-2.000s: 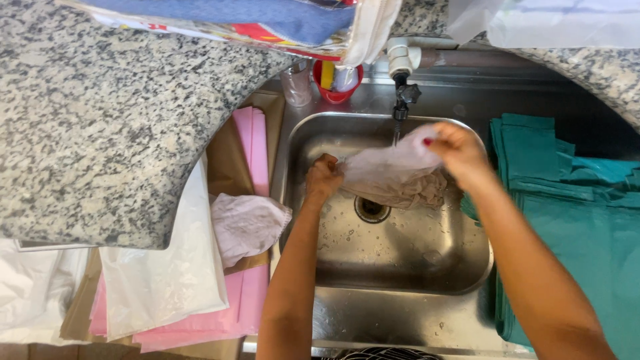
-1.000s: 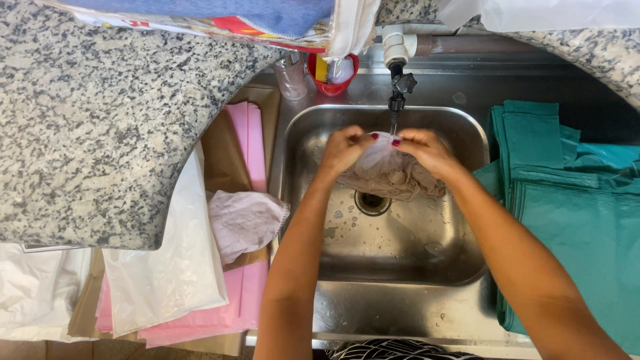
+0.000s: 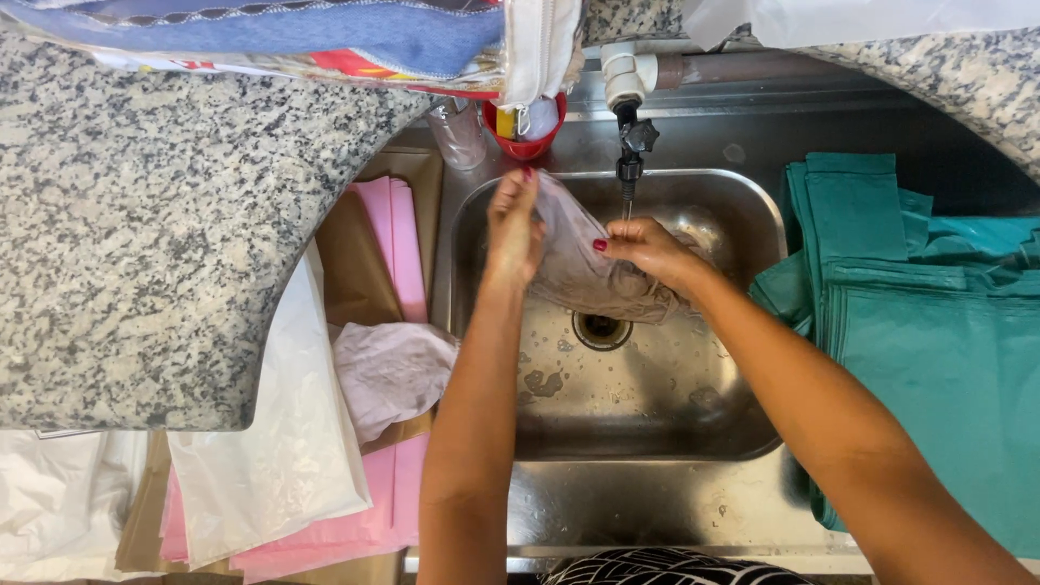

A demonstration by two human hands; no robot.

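Note:
A wet, pale pinkish cloth [image 3: 601, 280] hangs between my two hands over the stainless steel sink basin [image 3: 650, 414]. At the basin's upper left, my left hand [image 3: 514, 223] grips one edge of it, raised near the red cup. My right hand [image 3: 650, 248] pinches the cloth just below the black faucet [image 3: 630, 150], where a thin stream of water comes down. The cloth's lower part bunches above the drain [image 3: 602, 329]. Some of its right end is hidden behind my right hand.
Left of the basin, another pale cloth [image 3: 394, 374] lies on brown, pink and white plastic sheets [image 3: 268, 455]. Folded green plastic [image 3: 918, 366] covers the right side. A red cup [image 3: 524, 146] and a clear glass [image 3: 457, 134] stand behind. A granite slab [image 3: 162, 244] overhangs the upper left.
My hands were close together under the faucet a second ago. Now they are apart, the left one up and to the left, with the cloth stretched between them.

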